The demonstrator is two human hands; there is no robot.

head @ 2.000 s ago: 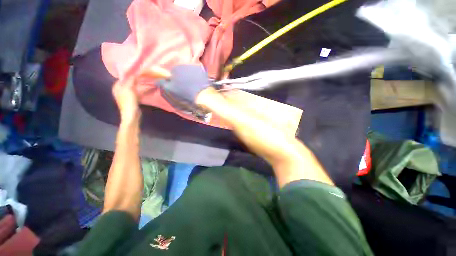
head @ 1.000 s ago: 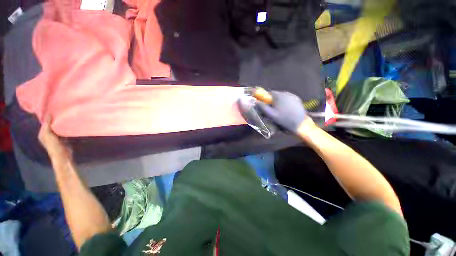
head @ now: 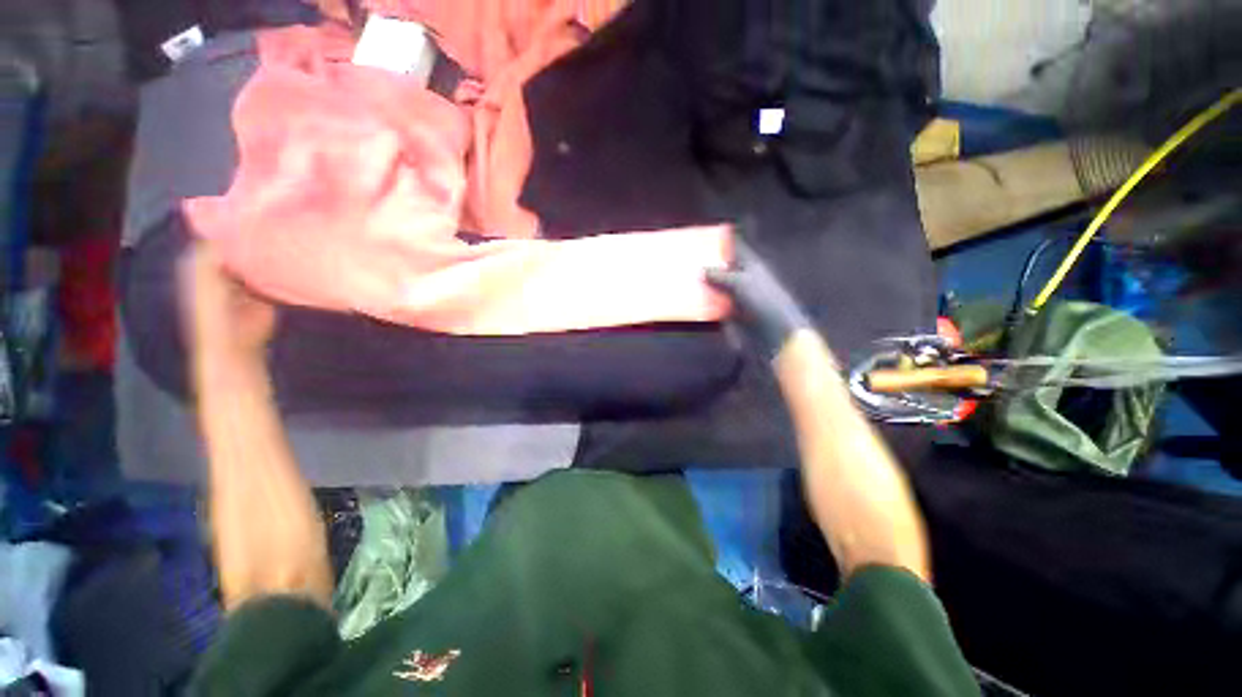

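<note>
A coral-pink garment (head: pixel 545 283) lies along the upper side of the dark padded sleeve board (head: pixel 518 370), with its straight sleeve-like part stretched to the right. My left hand (head: pixel 234 302), bare and blurred, holds the garment at its left edge; the fingers are partly hidden. My right hand (head: pixel 757 293), in a grey glove, grips the cuff end at the right. The steam iron (head: pixel 919 379), with a tan handle, stands parked at the right, out of my hands.
Other coral cloth (head: pixel 507 150) and a white piece (head: pixel 394 48) lie beyond the sleeve. A black garment (head: pixel 817 82) covers the back. A grey table cover (head: pixel 341 452) shows in front. Green cloth (head: pixel 1083 395), a tan strip (head: pixel 1001 198) and a yellow hose (head: pixel 1137 177) are at right.
My right hand has let go of the iron, which is now parked at the right, and has taken the cuff end. The sleeve has shifted toward the board's far edge, baring more dark padding.
</note>
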